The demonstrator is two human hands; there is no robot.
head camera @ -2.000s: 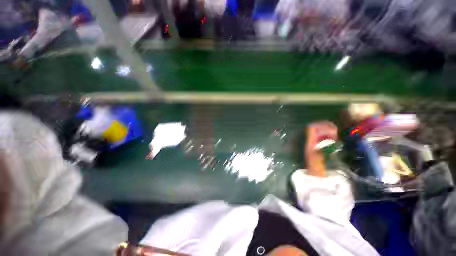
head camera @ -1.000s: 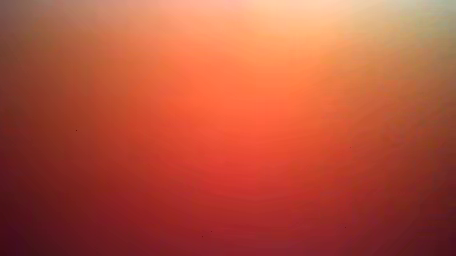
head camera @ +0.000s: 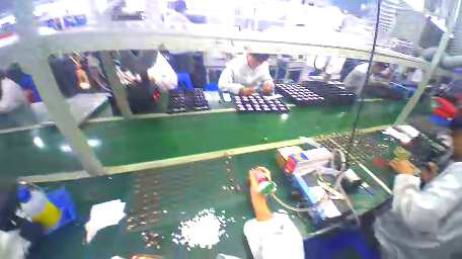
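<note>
My right hand (head camera: 259, 195) is closed around a glue dispensing syringe (head camera: 263, 183) with red inside and a green cap; a pale hose runs right from it. The needle tip cannot be made out. A loose pile of small white pieces (head camera: 202, 229) lies nearer my body. A small dark cluster of loose components (head camera: 152, 240) lies to its left. A wide component tray (head camera: 175, 187) with rows of small parts lies behind them. My left hand is not identifiable; a small coppery shape at the bottom edge is unclear.
White wiping paper (head camera: 105, 217) and a blue bin (head camera: 62, 207) with a bottle (head camera: 40, 208) stand left. A blue controller (head camera: 307, 195) bears boxes, right. A worker's sleeve (head camera: 424, 195) is at far right. A rail (head camera: 202, 156) edges the long green surface.
One second ago an orange-red blur filled the view. Compared with two seconds ago, the view is sharper and reaches further up and right; the syringe is still in my right hand.
</note>
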